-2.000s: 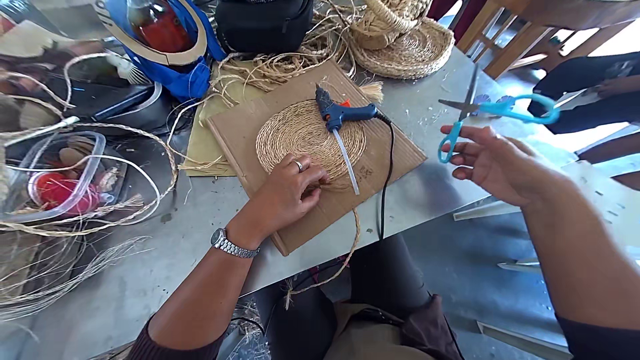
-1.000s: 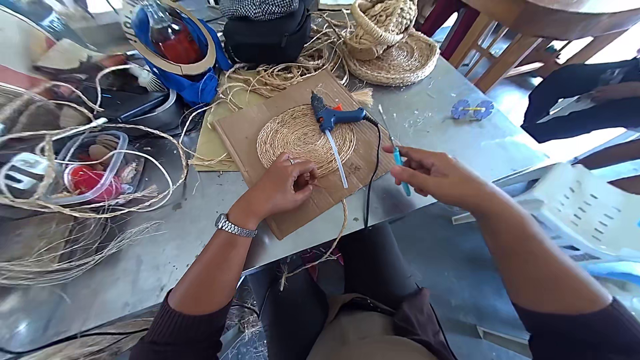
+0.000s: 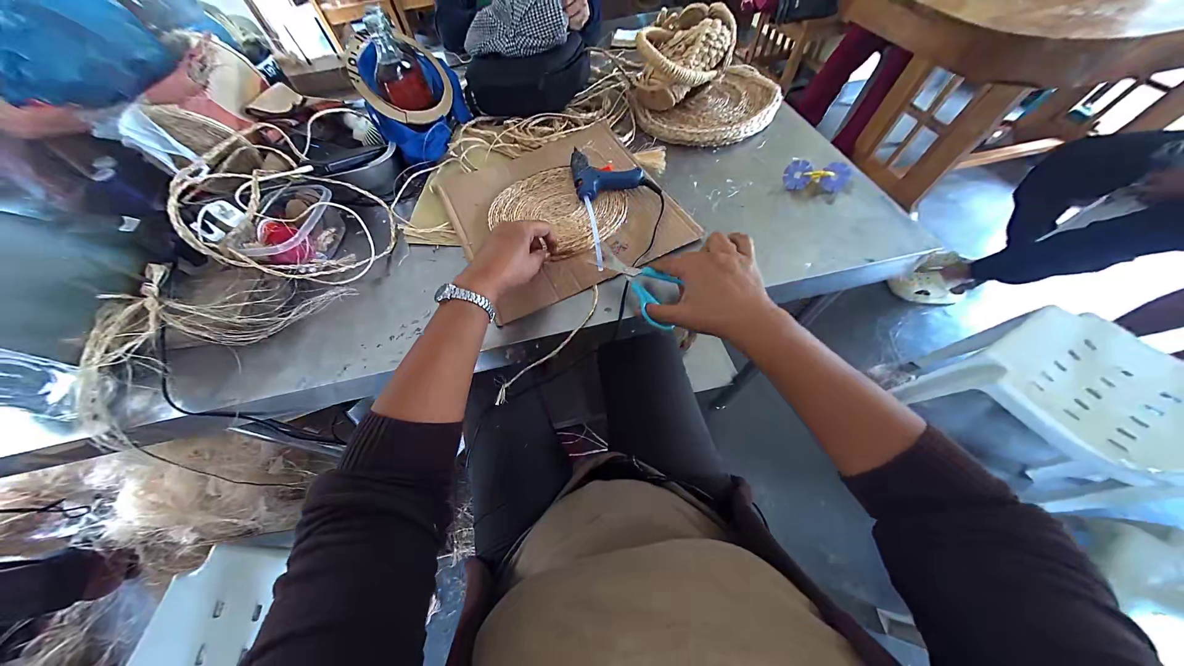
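Note:
A round coiled mat of braided natural fibre (image 3: 532, 205) lies on a piece of brown cardboard (image 3: 518, 296). At its near edge is my left hand (image 3: 511, 257), thumb and fingers pinched together; whatever sits between the fingertips is too small to tell. My right hand (image 3: 717, 285) holds turquoise-handled scissors (image 3: 654, 319) by the handles, their blades pointing left toward my left hand, low over the cardboard. A blue hot glue gun (image 3: 606, 178) rests on the mat with a glue stick out of its back. A fibre cord (image 3: 564, 344) hangs over the table edge.
A coiled fibre basket base (image 3: 712, 111) and a woven piece (image 3: 686, 46) stand at the back. Left are a plastic tub (image 3: 296, 222), loose cords and a fibre bundle (image 3: 231, 305). Purple flower shapes (image 3: 817, 176) lie at right. A black cable (image 3: 655, 231) crosses the cardboard. Another person sits beyond the table.
My right hand has brought the scissors from the right, where they hung open from the fingers, to beside my left hand. My left hand stays near the mat's edge.

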